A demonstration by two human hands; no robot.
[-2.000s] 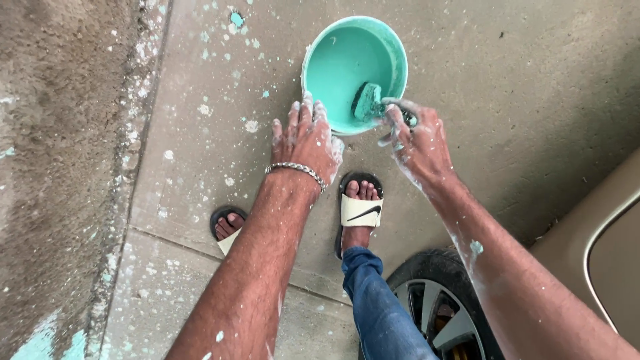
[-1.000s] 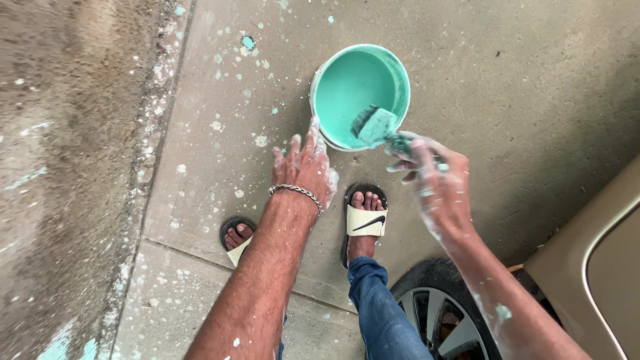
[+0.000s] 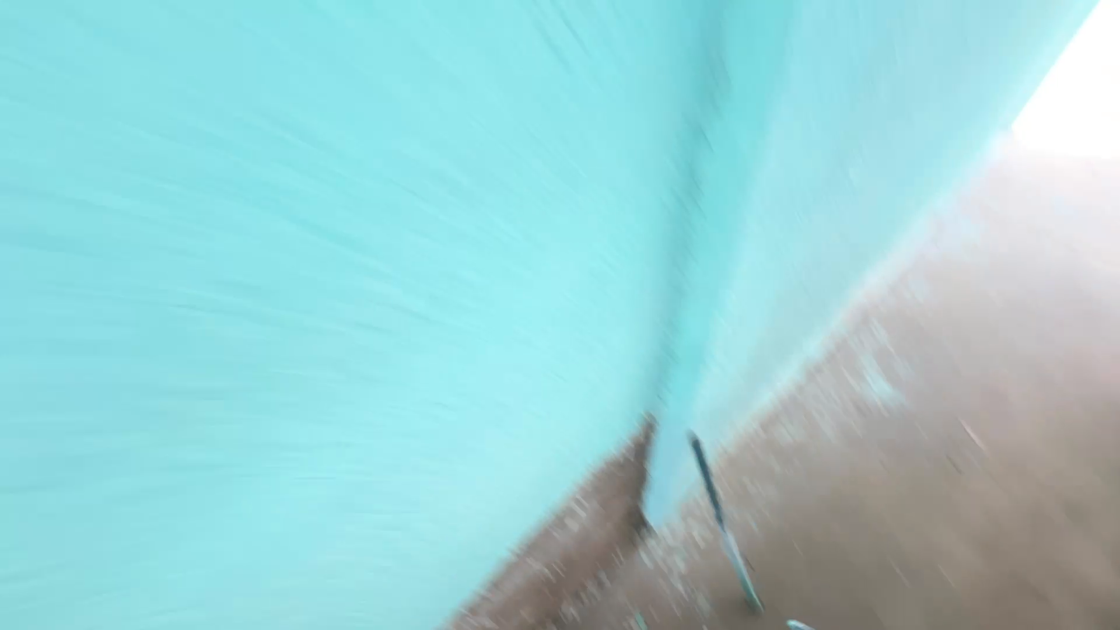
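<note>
Neither of my hands shows in the head view, and the bucket of turquoise paint and the paintbrush are out of sight too. A turquoise painted wall fills the left and middle, blurred by motion. A paler turquoise wall face meets it at a darker vertical band. Near the foot of the walls a thin, dark and turquoise stick-like thing stands out against the ground; the blur hides what it is.
Brown ground with pale paint spots runs along the lower right. A narrow strip of brown ground lies at the base of the left wall. Bright white light fills the upper right corner.
The view has swung far from the floor to the painted wall. Both hands, the bucket, the brush, the feet and the car wheel have left the view.
</note>
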